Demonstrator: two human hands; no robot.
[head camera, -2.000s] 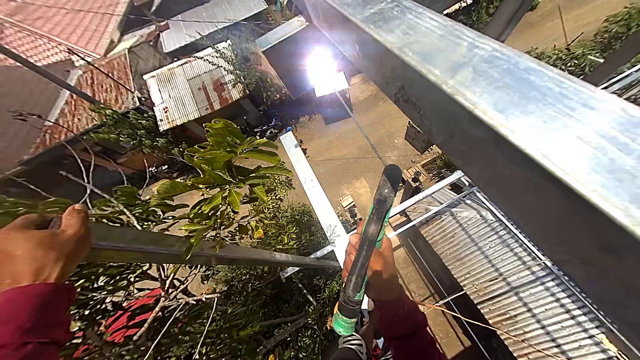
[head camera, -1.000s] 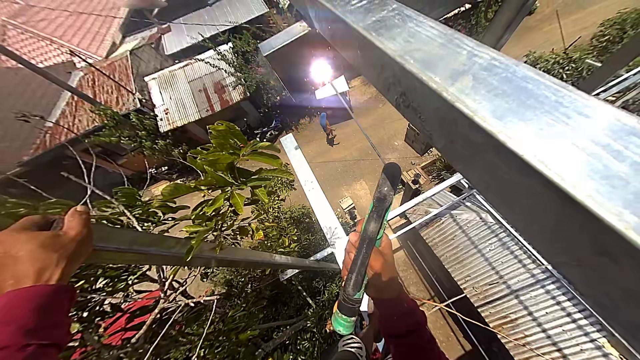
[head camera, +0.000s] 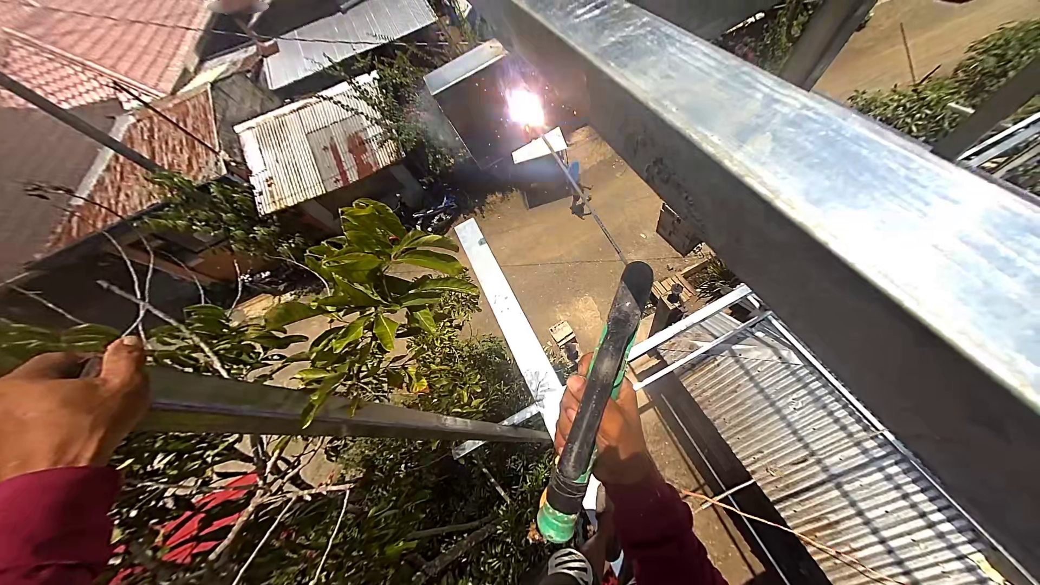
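Observation:
My right hand (head camera: 605, 414) is closed around a black and green welding electrode holder (head camera: 597, 390). A thin welding electrode (head camera: 597, 215) runs up from its jaw to a bright arc (head camera: 525, 107) with sparks, beside a large grey metal beam (head camera: 731, 179). Just below the arc is a small pale metal plate (head camera: 538, 146). At the left edge my left hand (head camera: 73, 406) grips a dark square metal bar (head camera: 325, 413), which slopes away to the right beneath the electrode holder.
Far below lie a ground area (head camera: 561, 244), a rusty corrugated roof (head camera: 317, 142) and another corrugated roof (head camera: 796, 406). Leafy branches (head camera: 374, 276) reach up near the bar. A long white beam (head camera: 512, 317) runs downward in the middle, with light metal framing (head camera: 699, 325) to its right.
The blue-clad figure on the ground has moved right and is now partly behind the electrode. Sparks now show around the arc. Both hands keep nearly the same place and hold.

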